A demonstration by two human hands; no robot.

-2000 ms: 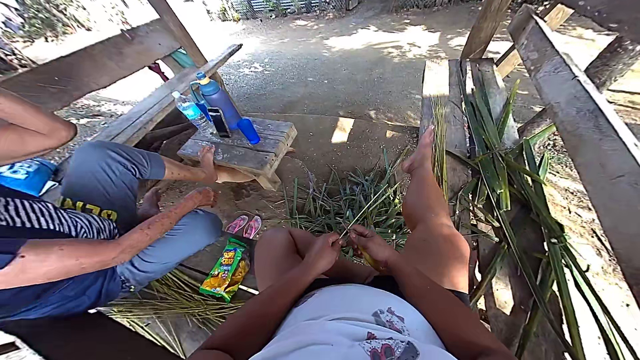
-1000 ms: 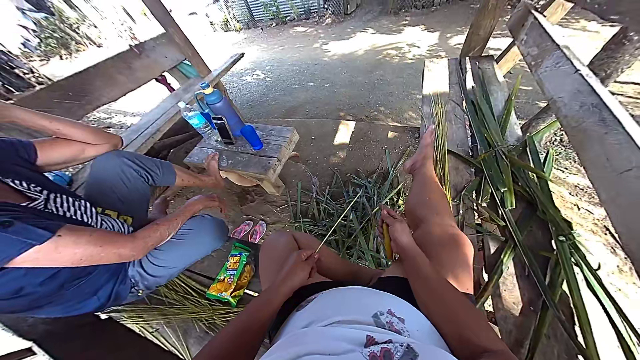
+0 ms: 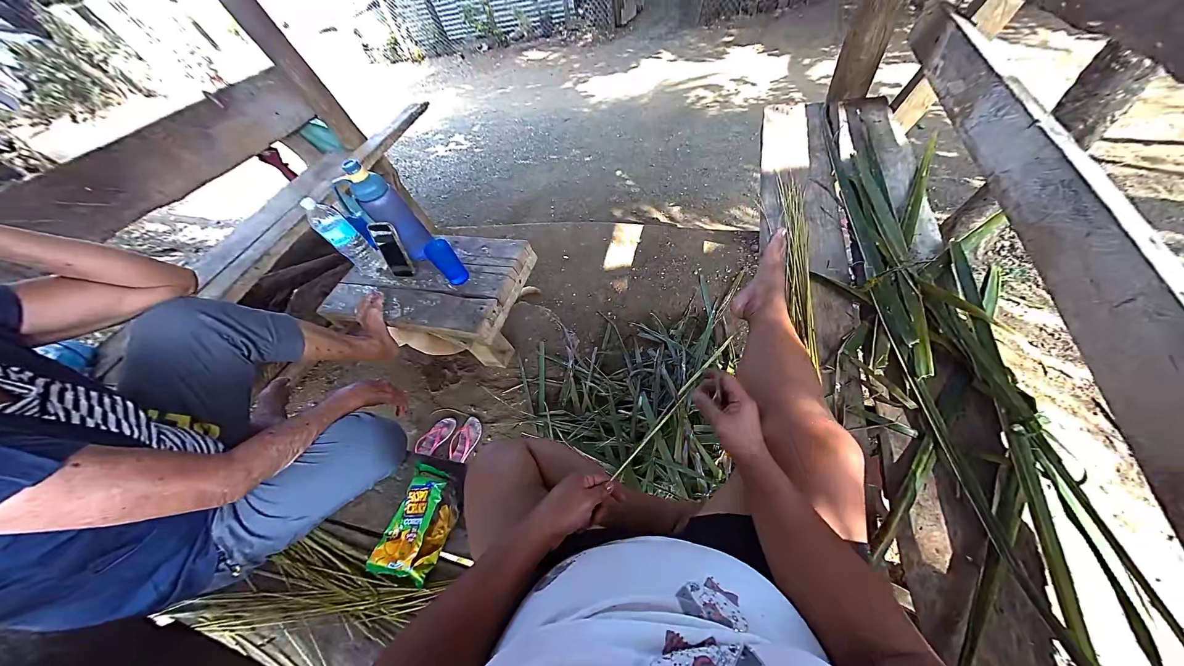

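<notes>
My left hand [image 3: 578,504] is closed near my left knee, holding one end of a thin green palm leaf midrib [image 3: 668,413] that slants up and right over a heap of cut leaf strips [image 3: 638,393]. Beside the midrib, near my right shin, my right hand [image 3: 729,407] has bent fingers; whether something thin or a tool is in it cannot be told. A bundle of stripped midribs [image 3: 794,268] lies along the bench by my right foot. Long green palm leaves [image 3: 962,370] lie on the bench to the right.
Another person [image 3: 120,462] sits at the left. A low wooden table [image 3: 435,305] holds a blue bottle [image 3: 388,203], a clear bottle [image 3: 338,227], a phone [image 3: 392,248] and a blue cup [image 3: 446,262]. A snack bag [image 3: 416,525], pink slippers [image 3: 450,437] and more midribs [image 3: 314,587] are near my left knee.
My hands were together two seconds ago and are now apart. My right hand has moved up and away from my lap since one second ago; the yellow thing seen by it then is not visible now.
</notes>
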